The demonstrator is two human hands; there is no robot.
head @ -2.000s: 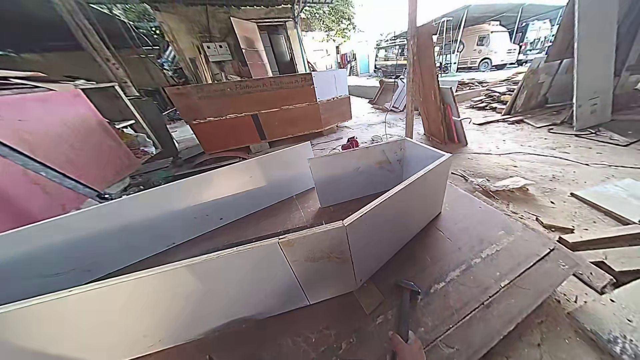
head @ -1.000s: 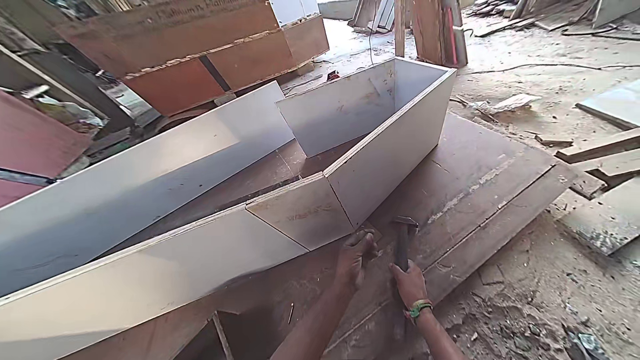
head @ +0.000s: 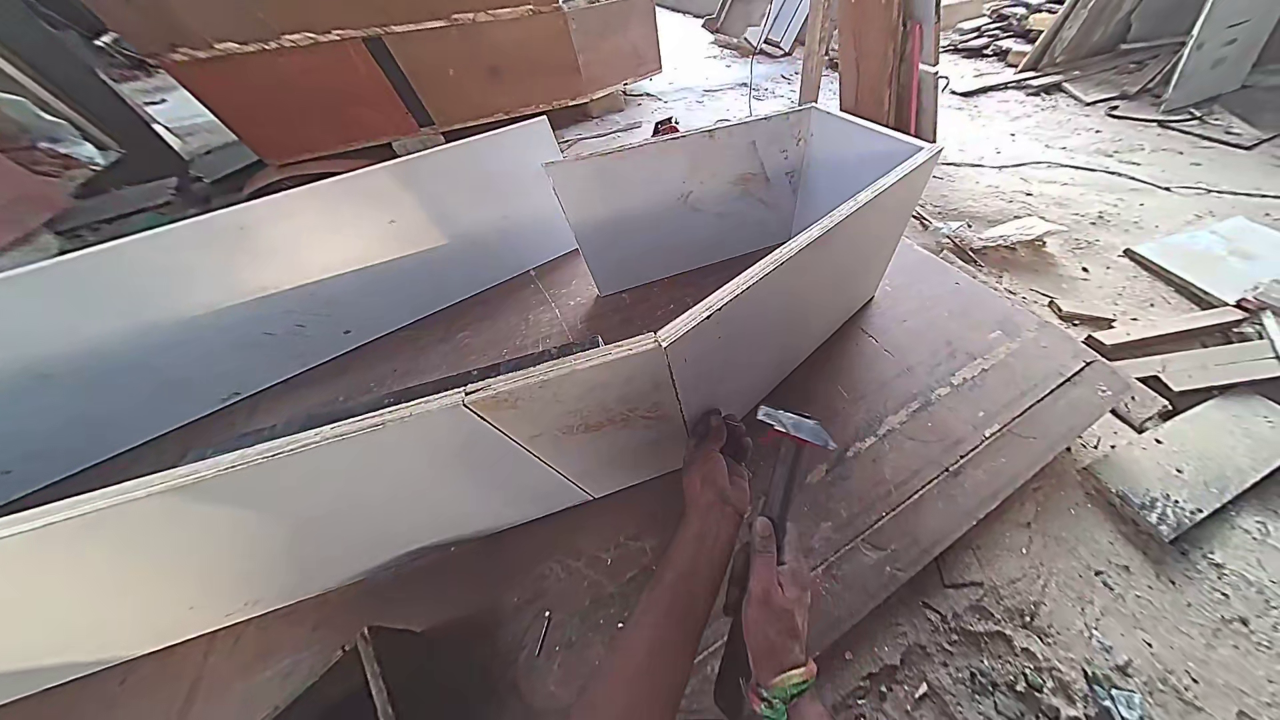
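A frame of white-faced plywood boards [head: 810, 260] stands on edge on a brown wooden work surface [head: 900, 330]. My left hand [head: 716, 465] is at the lower part of the angled joint, its fingertips bunched against the boards; whether a nail is between them is too small to tell. Just to its right, my right hand [head: 778, 600] grips the handle of a hammer [head: 797, 427], the metal head raised near my left fingers. A short plywood piece [head: 590, 415] with brown stains adjoins the joint on the left. A nail-like piece [head: 543, 633] lies on the work surface.
Reddish-brown panels [head: 300, 100] stand behind the frame. At the right, wood offcuts [head: 1180, 340] and a flat board [head: 1190, 460] lie on the dusty ground. A dark cable [head: 1080, 172] crosses the ground farther back. An upright post [head: 815, 50] rises beyond the frame's far corner.
My left hand has come into view and moved to the joint's lower edge. The hammer has come up beside it. The view has tilted down and closer to the frame.
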